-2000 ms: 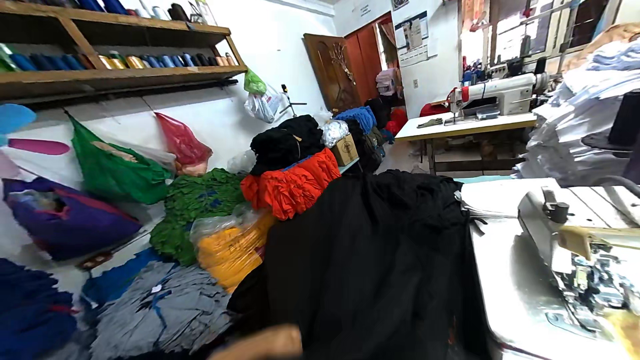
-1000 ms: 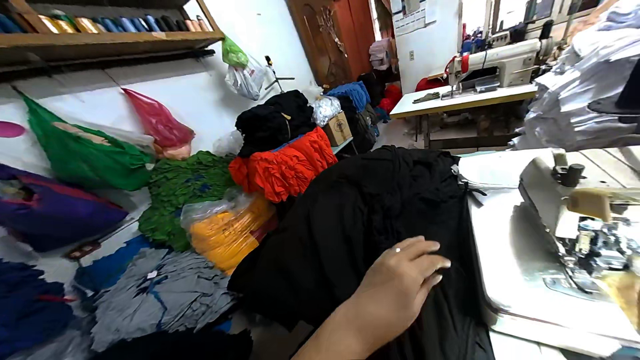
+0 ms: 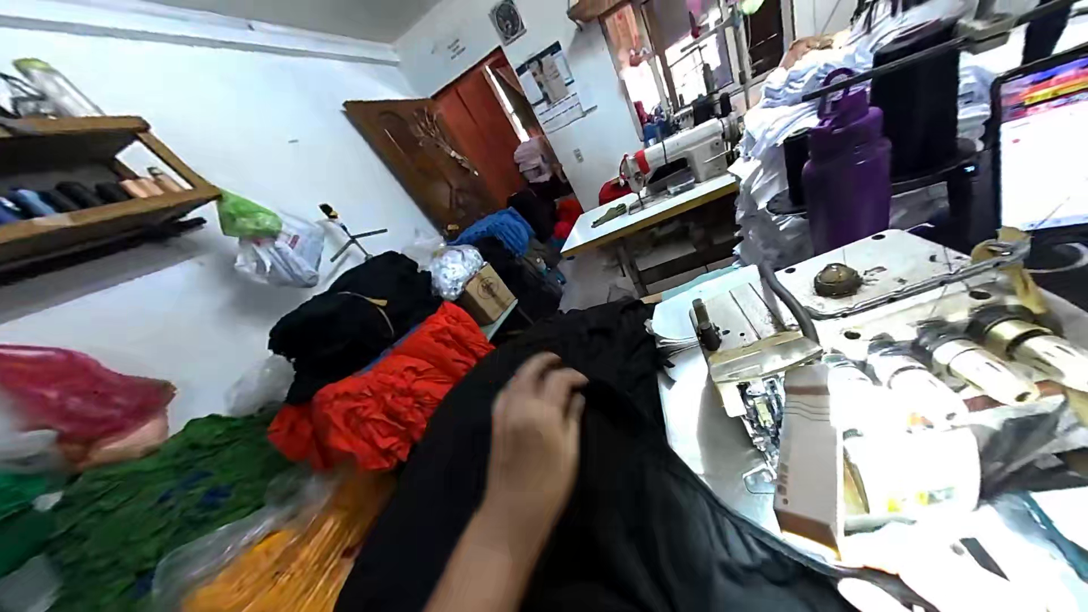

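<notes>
A large heap of black cloth (image 3: pixel 629 510) fills the lower middle and runs along the edge of the machine table. My left hand (image 3: pixel 535 425) reaches up from the bottom edge over this heap, blurred, its fingers curled on the cloth where a fold rises at the fingertips. A ring seen earlier on this hand is not clear here. My right hand is out of view. Right of the cloth stands an industrial sewing machine (image 3: pixel 756 357), its metal parts uncovered near a small upright cardboard box (image 3: pixel 807 459).
Red cloth (image 3: pixel 391 382), a tied black bundle (image 3: pixel 357 314) and green cloth (image 3: pixel 170 501) lie at left, beside orange cloth in plastic (image 3: pixel 280 561). A purple bottle (image 3: pixel 846 170) and a lit screen (image 3: pixel 1045 153) stand at right. Another sewing machine (image 3: pixel 680 157) is behind.
My left hand, mostly below the view at first, came in over the black cloth and now lies further up the heap. The view has swung to the right and tilted.
</notes>
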